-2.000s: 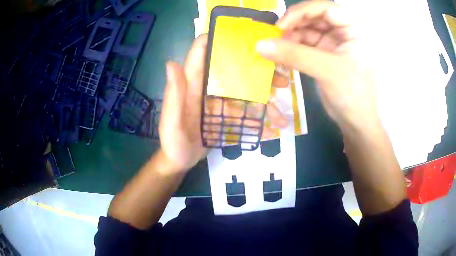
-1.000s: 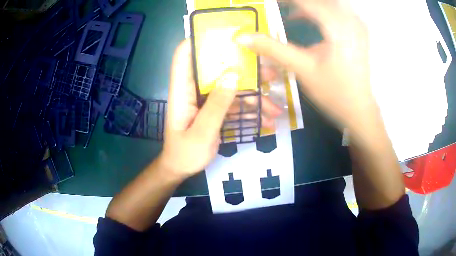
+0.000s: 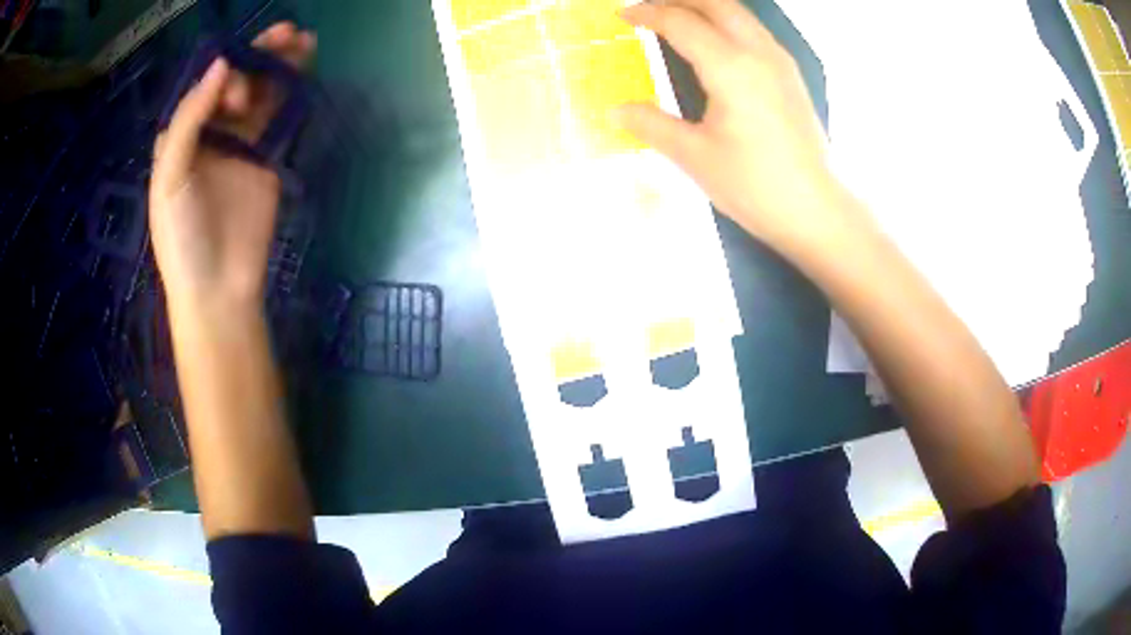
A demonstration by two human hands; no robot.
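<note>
The sticker sheet (image 3: 626,261) lies on the green bench in front of me, with yellow adhesive pieces (image 3: 509,75) at its far part and dark shield-shaped cut-outs at its near end, which hangs over the edge. My right hand (image 3: 732,118) is over the sheet's far right part, thumb and fingers apart, fingertips at a yellow piece's edge; no lifted piece shows. My left hand (image 3: 230,161) is at the far left over the pile of housings, fingers curled around a dark, blurred housing frame (image 3: 288,118). It is unclear whether that frame is lifted off the pile.
The dark pile of housings (image 3: 118,223) covers the left side. A keypad grid (image 3: 403,329) sticks out of it. A large overexposed white stack (image 3: 955,186) lies at right. A yellow-and-white strip (image 3: 1104,62) is at the far right. A red object (image 3: 1085,416) is below the right bench edge.
My left hand has moved from the centre to the pile at left. The yellow-covered housing is gone from the centre, uncovering the sheet. My right hand has moved left and down to the sheet.
</note>
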